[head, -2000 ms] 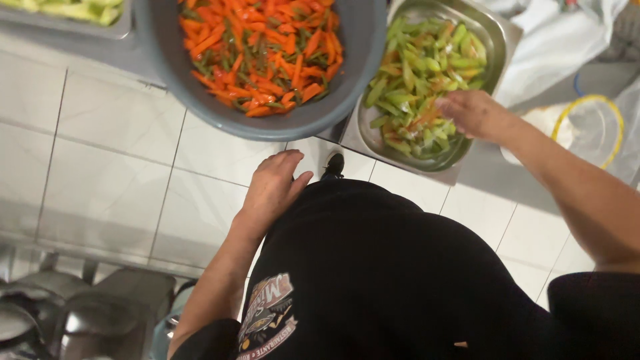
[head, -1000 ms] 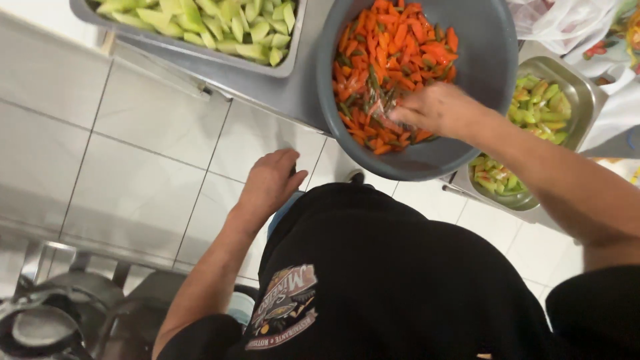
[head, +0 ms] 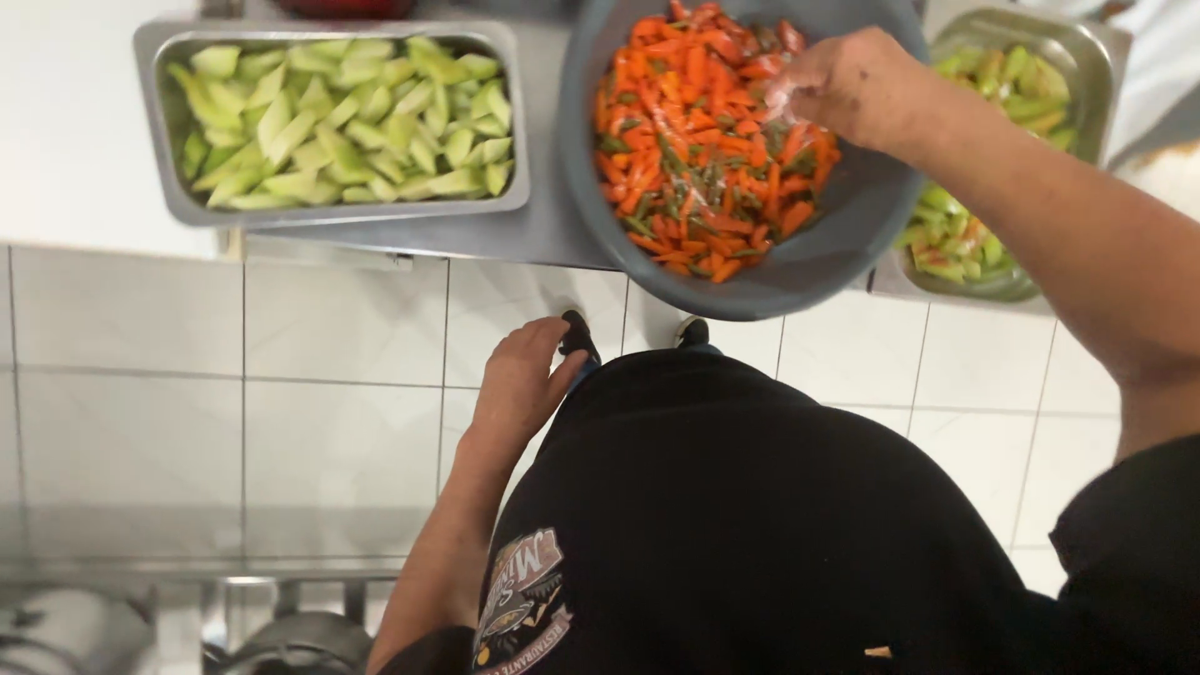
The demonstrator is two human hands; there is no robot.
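My right hand [head: 848, 89] is over the right side of a big grey plastic bowl [head: 741, 295], its fingertips at the heap of cut carrot sticks [head: 694, 75] mixed with green bean pieces. Whether those fingers hold anything cannot be told. My left hand [head: 530, 375] hangs in front of my body, below the counter edge, with thumb apart and nothing in it. Left of the bowl, a steel pan [head: 520, 187] is full of pale green cut vegetable pieces [head: 347, 131]. Right of the bowl, partly behind my right forearm, sits another steel pan [head: 1097, 103] with green pieces [head: 966, 239].
The steel counter [head: 422, 234] runs along the top of the view, with a white surface [head: 94, 141] at its left. Metal pots [head: 300, 647] stand at the lower left. A white plastic bag [head: 1162, 56] lies at the upper right. White tiles [head: 337, 450] cover the floor.
My right hand has moved from the right-hand steel pan to the carrots in the grey bowl. My left hand stays near my waist. The view has shifted left along the counter.
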